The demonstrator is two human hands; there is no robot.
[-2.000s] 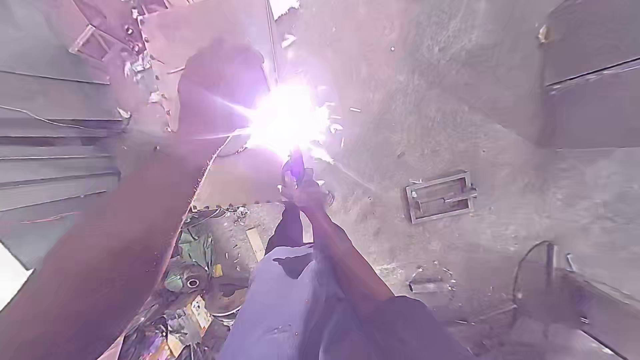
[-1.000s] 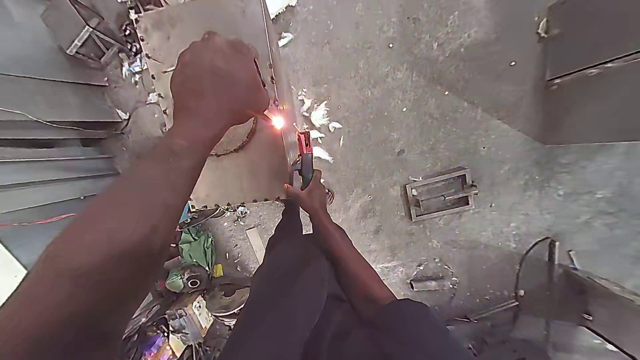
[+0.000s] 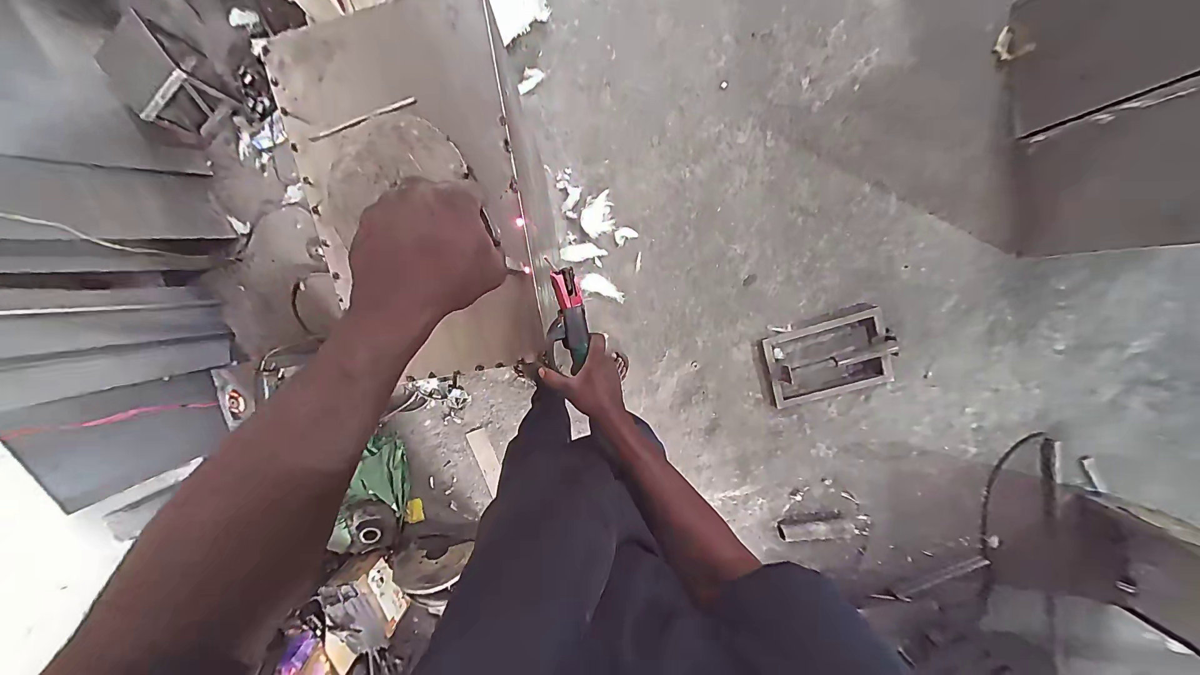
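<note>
My left hand (image 3: 427,248) is a fist above a large sheet-metal box (image 3: 450,56), with a thin dark edge of some object showing at its right side; most of that object is hidden. My right hand (image 3: 591,380) grips a red and black welding electrode holder (image 3: 568,298), its jaws beside the box's right edge. Two small spots glow pink, an upper weld spot (image 3: 520,222) and a lower one (image 3: 526,270) near a short thin rod end. Dark tack welds line the box's edges. A thin rod (image 3: 364,119) lies across its top.
Off-white scraps (image 3: 597,216) lie on the concrete floor right of the box. Further right are a rectangular metal frame (image 3: 827,356) and a short pipe (image 3: 817,530). Stacked metal sheets (image 3: 112,328) stand left; a green cloth (image 3: 382,473) and clutter lie lower left.
The glaring arc of two seconds ago is gone, and the single bright glow of one second ago has given way to two small spots. The electrode holder remains in my right hand.
</note>
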